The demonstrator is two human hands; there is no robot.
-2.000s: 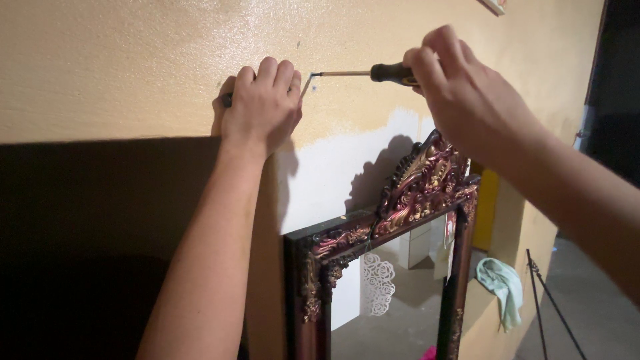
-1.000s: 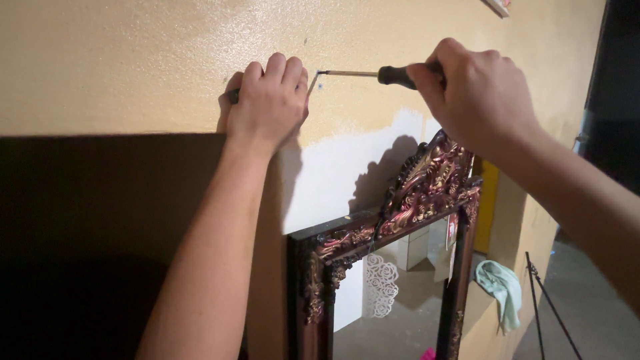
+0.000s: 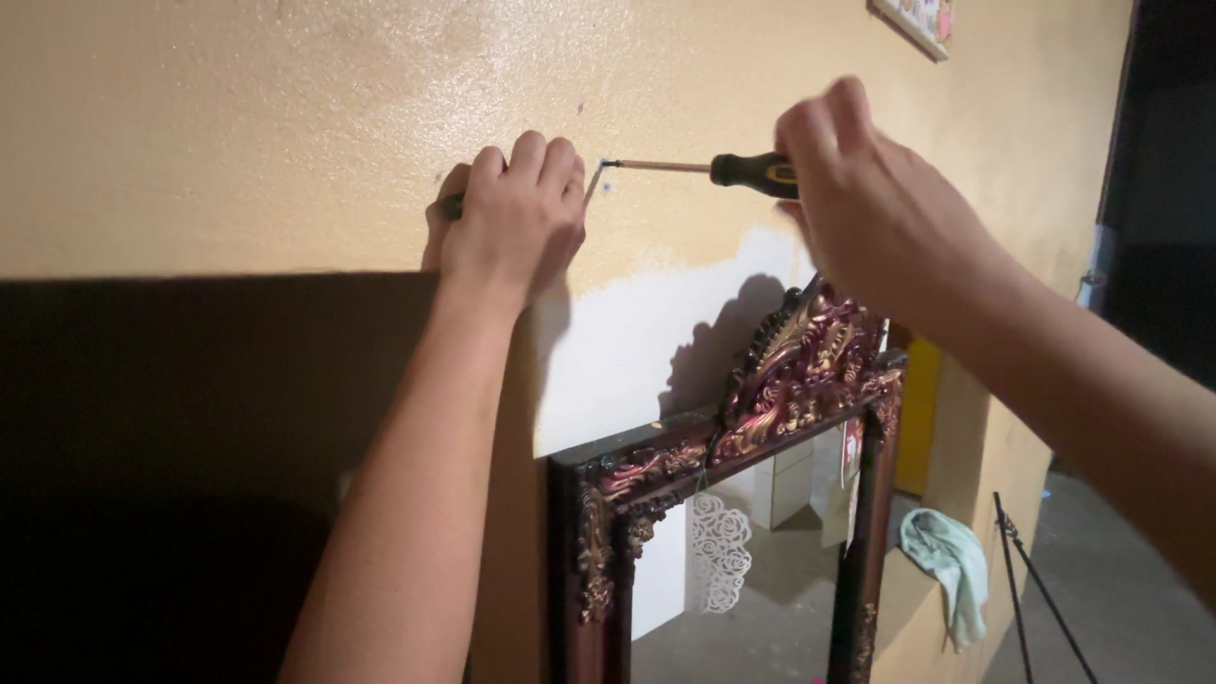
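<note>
My right hand (image 3: 855, 180) grips the black handle of a screwdriver (image 3: 665, 166) whose shaft lies roughly level. Its dark tip touches or nearly touches a small mark on the yellow painted wall (image 3: 313, 123). Just left of the tip, my left hand (image 3: 518, 214) rests against the wall, curled around a dark-ended tool (image 3: 453, 206); a thin metal piece shows between the fingers and the tip, and the rest is hidden by the hand. Below both hands stands a mirror (image 3: 750, 589) in an ornate dark red and gold frame (image 3: 798, 370).
A large dark panel or opening (image 3: 190, 427) lies at lower left. At right are a pale green cloth (image 3: 950, 570), thin black legs of a stand (image 3: 1021, 570) and the grey floor (image 3: 1102, 551). A small picture (image 3: 917, 24) hangs at the top.
My right hand has changed its hold and angle on the screwdriver handle, with its fingers raised. My left hand stays beside the tip.
</note>
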